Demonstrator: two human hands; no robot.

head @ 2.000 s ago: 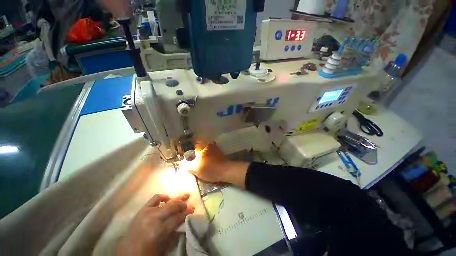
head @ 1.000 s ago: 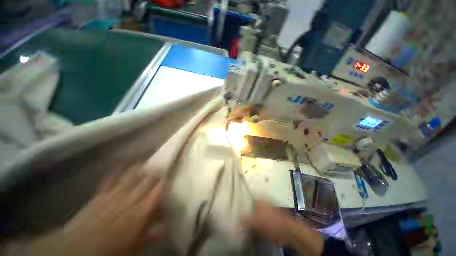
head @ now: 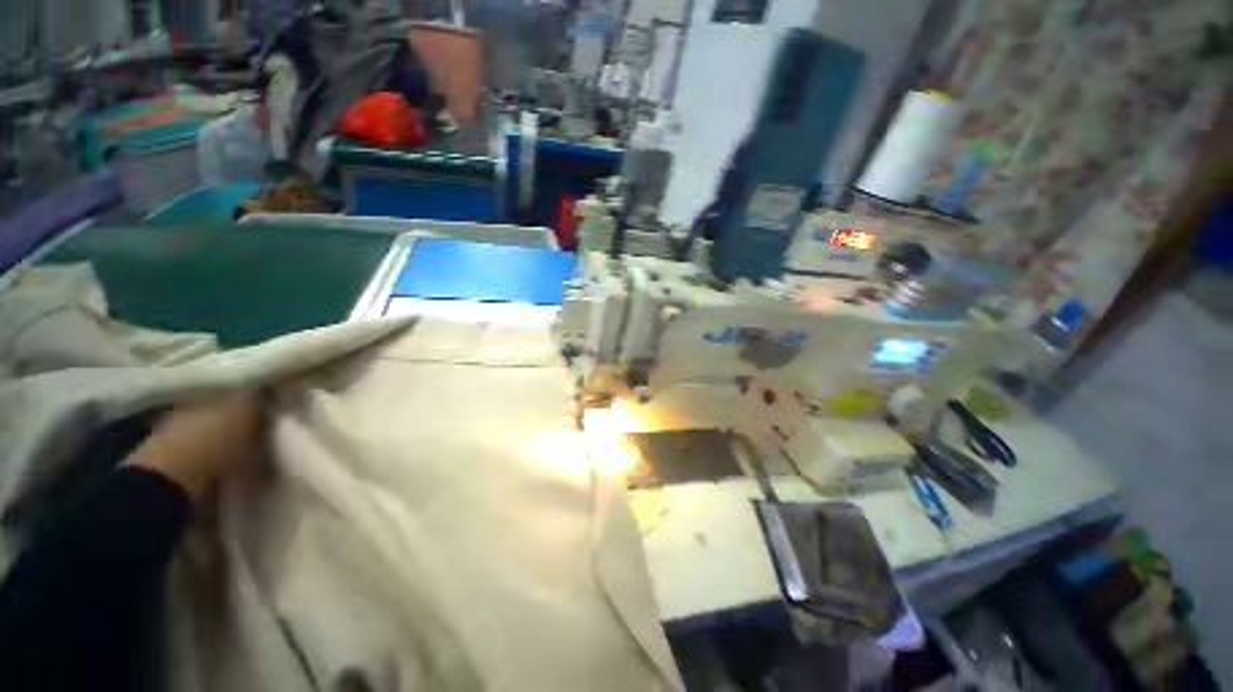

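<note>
The large cream cloth point(head: 460, 500) spreads over the table's left side and down to the bottom edge of the picture, with its right part at the needle area of the white sewing machine point(head: 730, 331). A bright lamp glow hides the presser foot and needle. My left hand point(head: 210, 439), in a dark sleeve, is at the left and grips the cloth; a fold covers its fingers, and it is blurred. My right hand is not in view.
A metal tray point(head: 832, 561) sits at the table's front edge. Black-handled scissors point(head: 983, 433) and blue snips point(head: 930, 500) lie at the right. A dark green surface point(head: 230, 277) adjoins at the left. A white thread cone point(head: 909, 146) stands behind the machine.
The view has swung left and up since the first frame. My hands have left the needle area; my left hand moved left with the cloth, which now lies flatter. My right hand has gone out of view.
</note>
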